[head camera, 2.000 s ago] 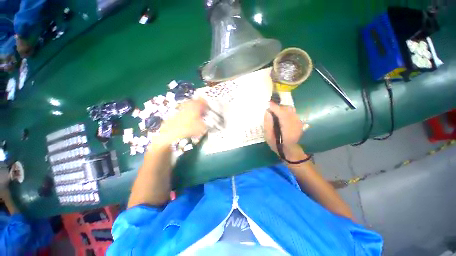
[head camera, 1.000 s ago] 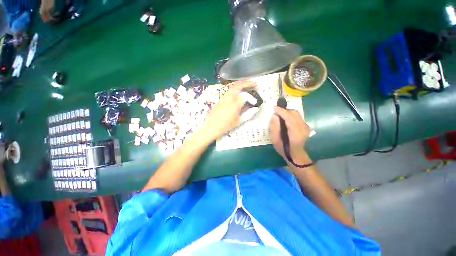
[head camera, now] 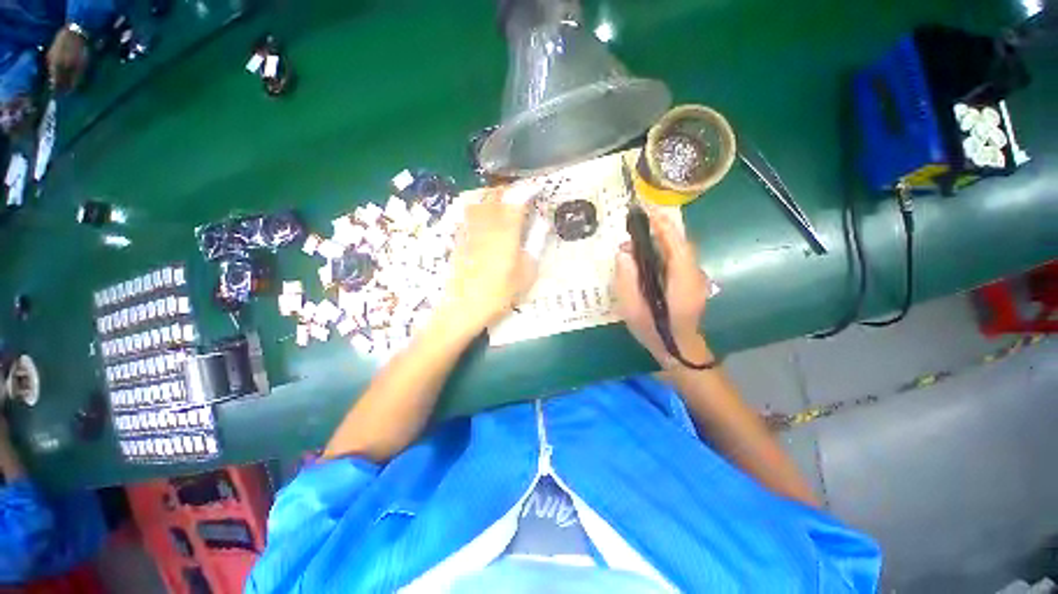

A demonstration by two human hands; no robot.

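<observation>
My right hand (head camera: 667, 284) holds the black soldering iron (head camera: 645, 250), its tip pointing up beside the yellow pot (head camera: 687, 153). A dark roundish assembly (head camera: 574, 218) lies on the cream paper sheet (head camera: 557, 306). My left hand (head camera: 493, 255) is just left of it over the sheet, with white coverings on its fingertips. The fingers are blurred, and I cannot tell if they hold anything. A loose heap of small white parts (head camera: 395, 273) lies left of the hand, with dark assemblies among them.
A clear extractor hood (head camera: 569, 110) hangs above the sheet. Tweezers (head camera: 783, 203) lie right of the pot, and a blue and black station (head camera: 899, 116) is farther right. At left are a parts tray (head camera: 151, 360), a metal block (head camera: 227, 371) and dark assemblies (head camera: 249, 236). Another person's hand (head camera: 67, 56) is top left.
Compared with one second ago, my left hand has moved left from the dark assembly, which now lies uncovered on the sheet. My right hand still holds the iron near the pot.
</observation>
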